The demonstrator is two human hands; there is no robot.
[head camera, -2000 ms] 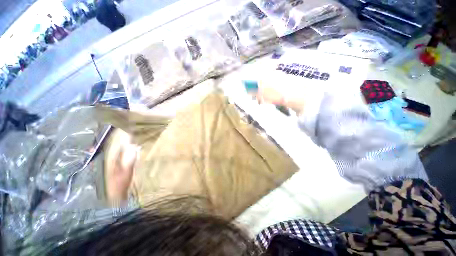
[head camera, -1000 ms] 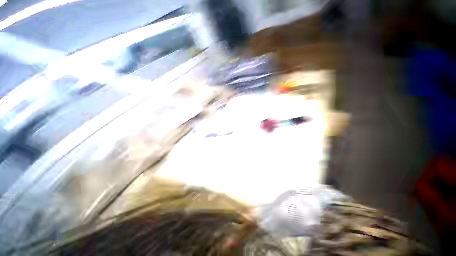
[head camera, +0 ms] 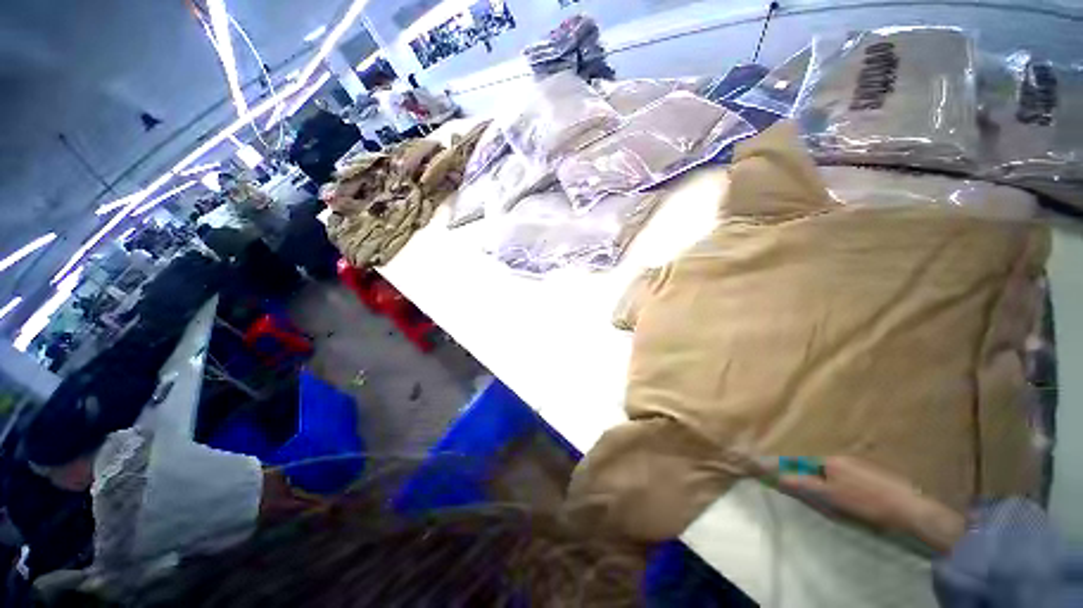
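A tan long-sleeved garment lies spread on the cream-white table, with one sleeve towards the back and the other at the near edge. My right hand is slightly blurred at the garment's lower edge, in a pale blue-grey cuff. It holds small snips with teal handles, whose pale blades point left over the near sleeve. A dark strip shows along the garment's right edge. My left hand is not in view.
Bagged garments lie behind and left, with more bags at the back right. A rumpled brown heap is at the table's far end. Blue bins, red stools and a seated person are left of the table.
The view has swung away to the right and then far to the left. The tan garment now lies more spread out, with my right hand at its near edge. My left hand has left the view.
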